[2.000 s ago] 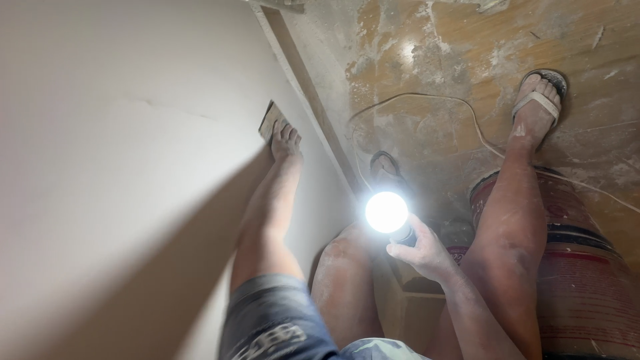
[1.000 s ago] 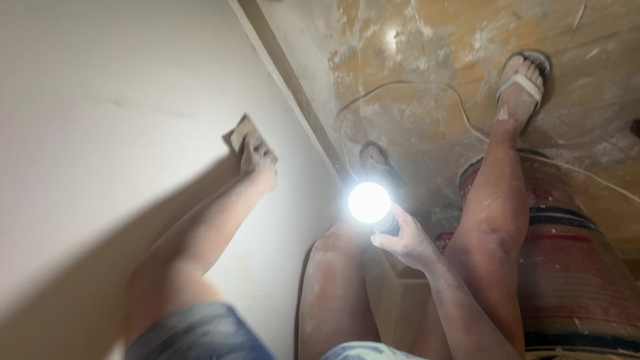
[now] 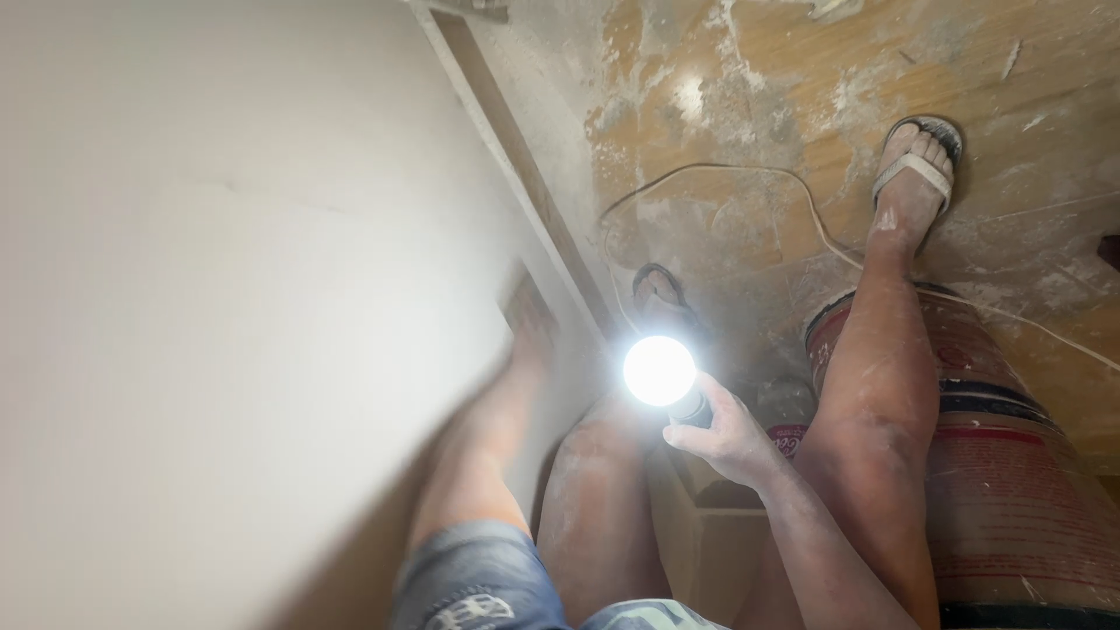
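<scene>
My left hand point(image 3: 531, 324), blurred, holds a thin flat sanding piece point(image 3: 516, 293) against the smooth white wall point(image 3: 262, 306), low down near the wall's bottom edge. Whether that piece is sandpaper or a sanding block cannot be told. A lit round light bulb point(image 3: 660, 371) in a dark socket point(image 3: 690, 409) is in my right hand point(image 3: 717, 424), with thumb and fingers around the socket. The bulb glows strongly in front of my knee and throws my left arm's shadow on the wall.
A pale cable point(image 3: 770, 169) loops over the dusty, stained floor point(image 3: 840, 61). Red drum-like containers point(image 3: 1015, 499) stand beside and under my leg at the right. A ledge point(image 3: 507, 140) runs along the wall's base. My sandalled feet point(image 3: 914, 175) rest on the floor.
My left hand, with the flat piece, has moved across the wall toward its bottom edge and nearer to the bulb. My right hand keeps hold of the lamp's socket.
</scene>
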